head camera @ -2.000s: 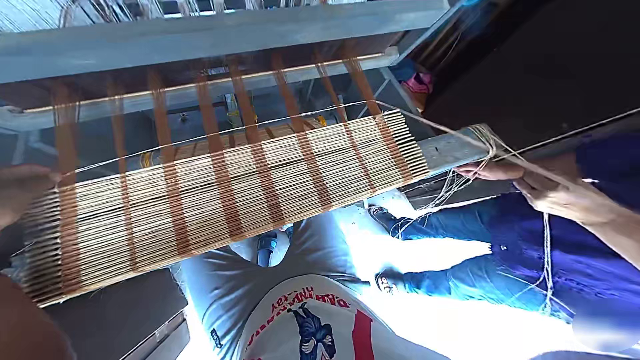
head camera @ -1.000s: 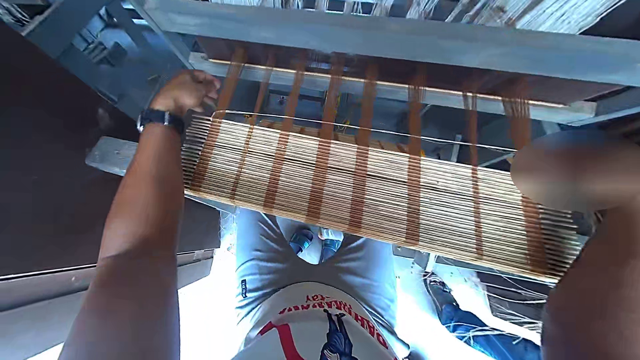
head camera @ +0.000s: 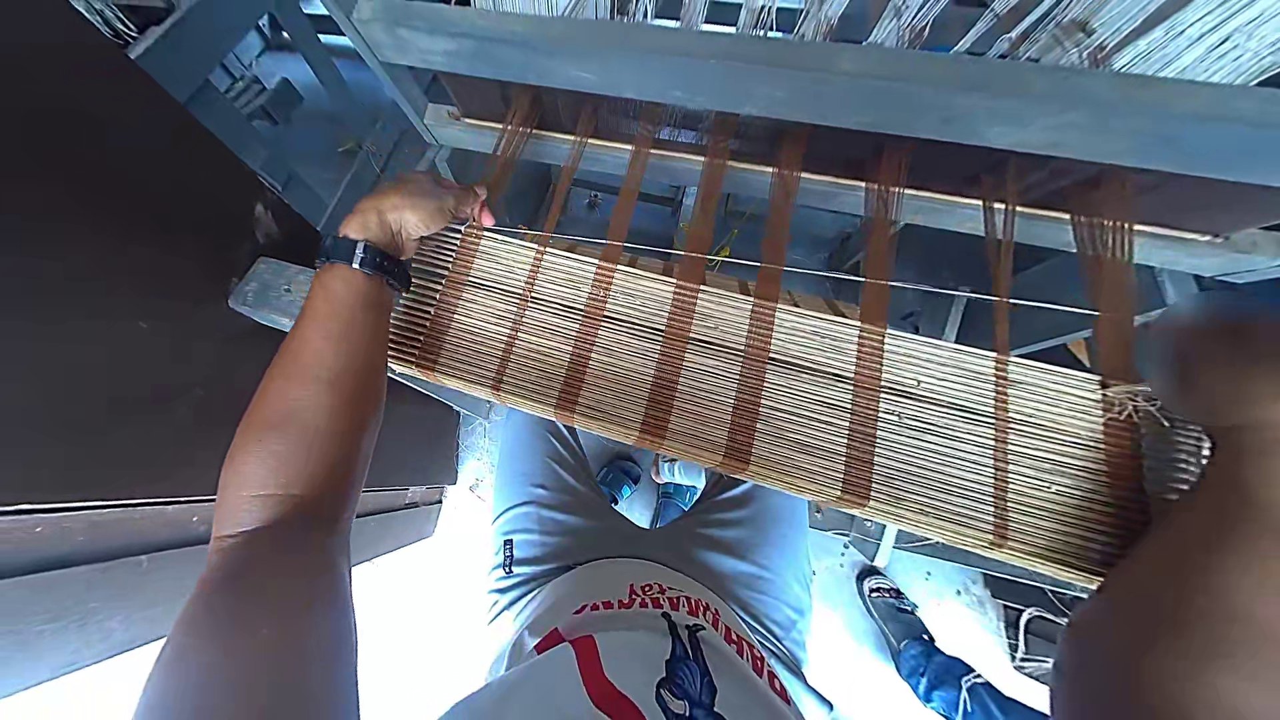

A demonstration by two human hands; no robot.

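A woven mat of thin pale sticks [head camera: 800, 385] lies across a wooden loom, crossed by several bands of brown warp threads [head camera: 785, 185]. One pale cord [head camera: 720, 258] stretches along its far edge. My left hand [head camera: 425, 210], below which sits a dark wristwatch [head camera: 365, 260], is at the mat's far left corner. Its thumb and fingertips are close together beside the cord's end, but whether they grip it is hidden. At the right edge, my right hand [head camera: 1225, 360] is blurred and near the mat's right end, where tangled string [head camera: 1130, 402] lies; its fingers cannot be made out.
A grey loom beam [head camera: 800, 85] runs across the top, with white threads [head camera: 1190, 45] beyond it. A board end [head camera: 270, 292] sticks out at left beside a dark panel [head camera: 130, 330]. Another person's shoe [head camera: 888, 600] and loose cord [head camera: 1030, 645] are at lower right.
My left hand was at the frame's left edge two seconds ago and is now at the mat's far left corner. The view has swung left, leaving the other person's hands out of sight.
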